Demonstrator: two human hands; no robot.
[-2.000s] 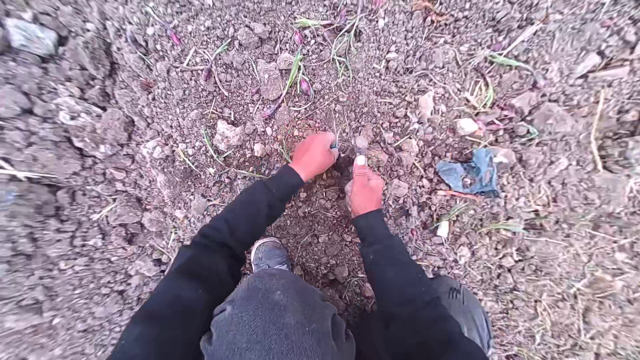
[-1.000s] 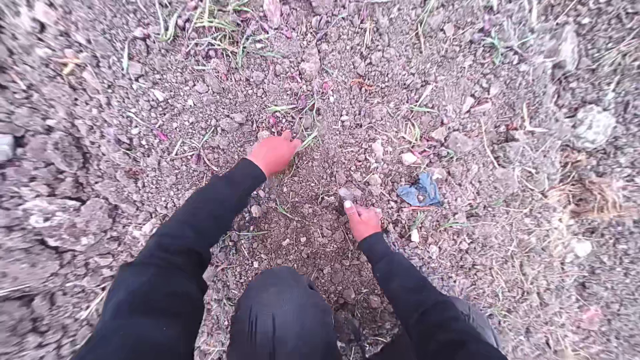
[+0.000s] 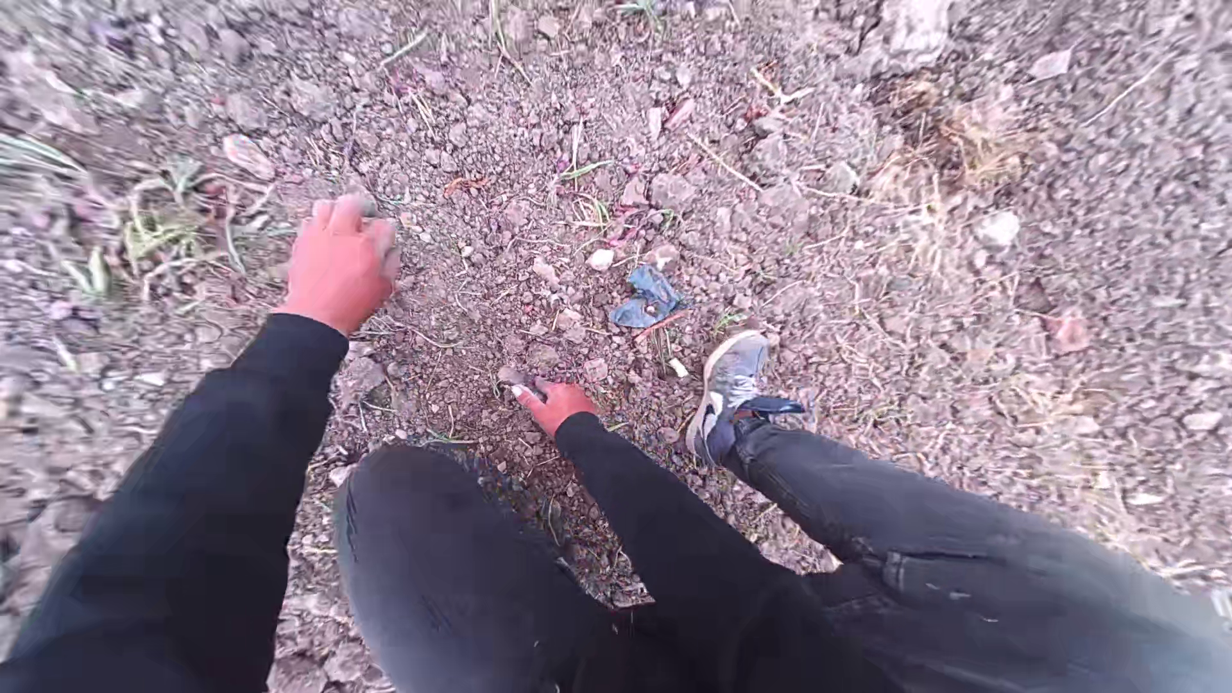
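Note:
My left hand (image 3: 345, 262) is over the cloddy soil on the left, blurred, its fingers curled; whether anything is in them cannot be told. Lower and nearer the middle, my right hand (image 3: 556, 404) is low at the soil, thumb and fingers around a small dark object (image 3: 512, 376) that looks like a stone or a tool end. Loose brown soil (image 3: 452, 385) lies between the two hands. A crumpled blue plastic scrap (image 3: 648, 297) rests on the ground above and right of my right hand.
Green plants with pale stems (image 3: 159, 231) lie at the left. My shoe (image 3: 733, 390) stands right of my right hand, and my bent knee (image 3: 414, 539) is below the hands. Dry straw (image 3: 972, 144) and a pale stone (image 3: 999, 229) lie at the upper right.
My hands were close together two seconds ago; my left hand has since moved away to the left. The view has shifted clearly, and my right shoe now shows.

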